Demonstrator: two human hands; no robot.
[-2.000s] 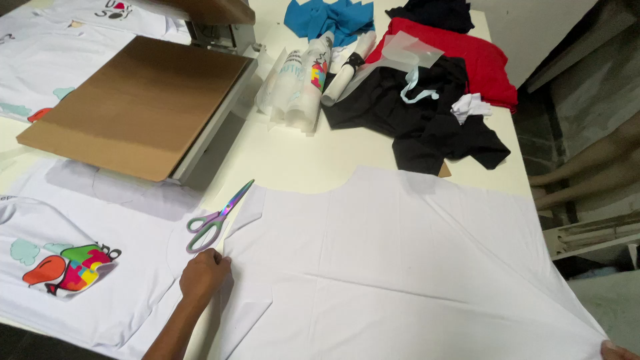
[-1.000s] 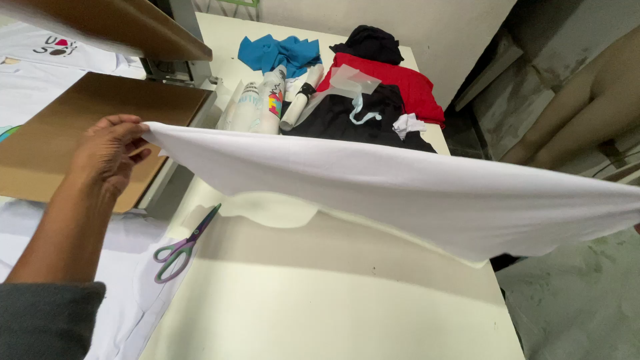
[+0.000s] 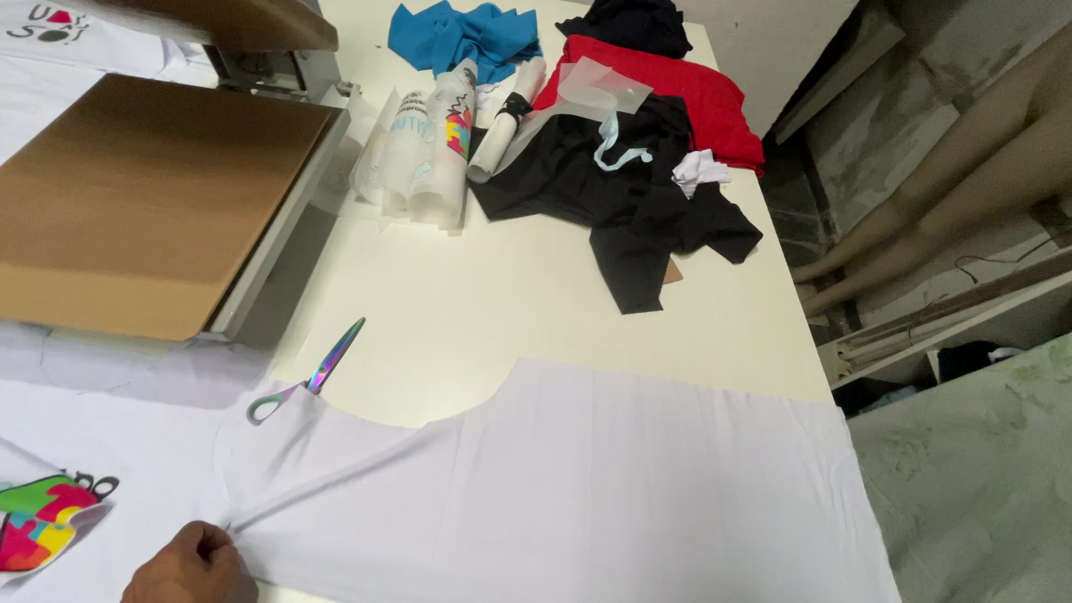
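White fabric [image 3: 636, 486], a cut piece with a curved edge, lies spread over the near part of the table. My left hand [image 3: 194, 563] pinches its near left corner, and a fold runs from the fingertips toward the curved edge. Scissors [image 3: 322, 364] with iridescent blades lie beyond the hand, one handle loop showing and the rest under the fabric. Left of the hand is a white cloth with a colourful puzzle-pattern print [image 3: 46, 519]. My right hand is out of view.
A heat press with a brown lower platen [image 3: 159, 201] stands at the left. Farther back lie rolled printed transfer sheets [image 3: 440, 159], blue fabric [image 3: 465, 38], black fabric [image 3: 586, 172] and red fabric [image 3: 712, 109]. The table's right edge [image 3: 783, 276] borders a lower shelf and mannequin legs [image 3: 938, 176].
The white fabric, lifted over the table a second ago, now lies down and partly covers the scissors. My left hand has come down toward the near edge. The right hand, partly seen earlier, has left view.
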